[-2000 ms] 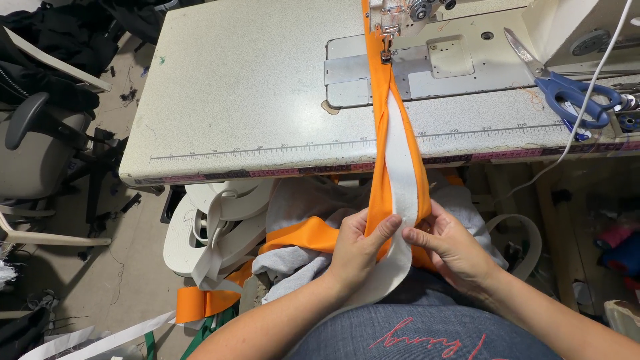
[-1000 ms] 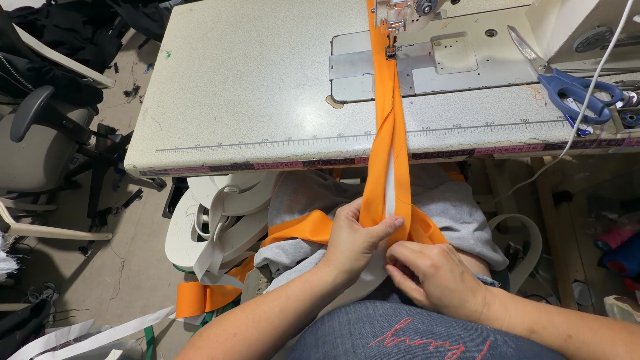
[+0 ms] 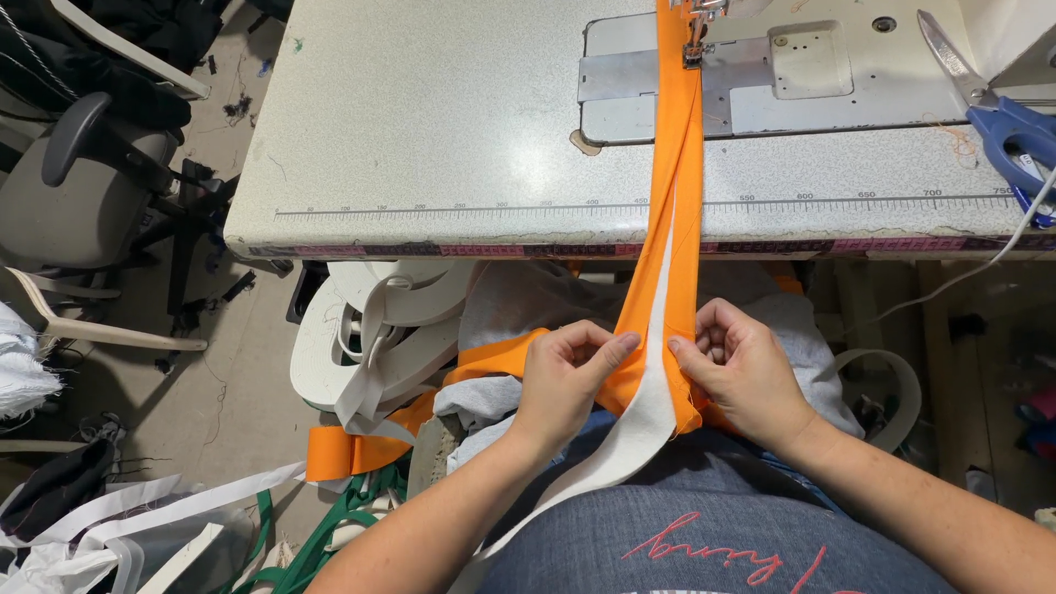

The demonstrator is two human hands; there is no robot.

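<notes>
An orange fabric band [image 3: 681,165] runs from under the presser foot [image 3: 692,54] of a sewing machine, over the table edge, down to my hands. My left hand [image 3: 569,375] pinches its left edge between thumb and fingers. The right edge is pinched by my right hand [image 3: 738,367]. Between the two edges lies a white strip [image 3: 643,421], partly covered by the orange fabric higher up; its lower part curves down over my lap. Grey fabric [image 3: 528,305] with orange trim hangs behind my hands, beneath the table.
Blue-handled scissors [image 3: 1002,124] lie at the right of the sewing table [image 3: 445,124], near a white cable. Rolls of white band [image 3: 330,351] and an orange roll [image 3: 328,454] are below the table at left. An office chair [image 3: 74,190] stands farther left.
My right hand has moved up from below the band to its right edge. The orange edges are spread apart near my hands, showing more white strip than one second ago.
</notes>
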